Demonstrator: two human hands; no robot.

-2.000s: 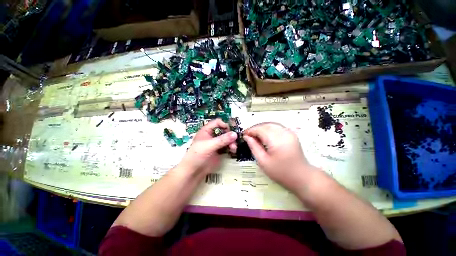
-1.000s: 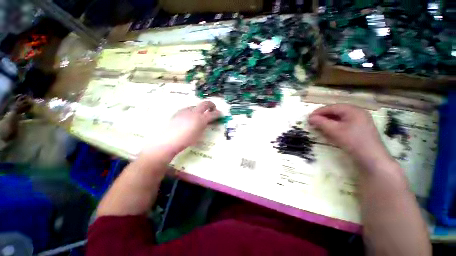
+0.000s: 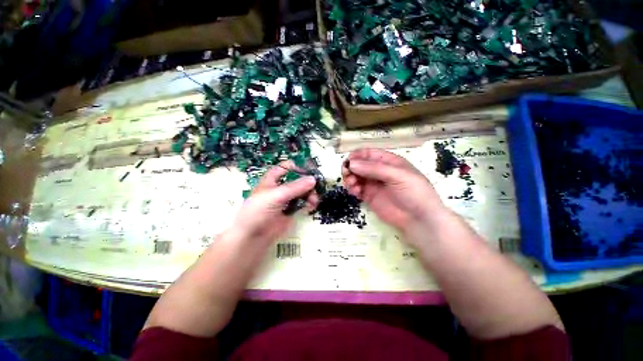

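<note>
My left hand (image 3: 275, 201) is closed around small dark and green circuit boards (image 3: 295, 203) at the near edge of the board pile (image 3: 257, 116). My right hand (image 3: 386, 185) is just to its right, apart from it, with a tiny black part (image 3: 347, 163) between thumb and forefinger. A pile of tiny black parts (image 3: 338, 208) lies on the printed cardboard sheet (image 3: 211, 233) between and below the hands. What the left palm covers is hidden.
A cardboard box (image 3: 423, 109) full of green boards (image 3: 451, 53) is at the upper right. A blue plastic tray (image 3: 534, 204) with black bits stands at the right. A second black scatter (image 3: 448, 158) lies left of it. Short black strips (image 3: 125, 175) lie at the left.
The view has swung back to the right. My left hand, lying low left of the boards a second ago, now holds boards near the black pile. My right hand has come closer to it.
</note>
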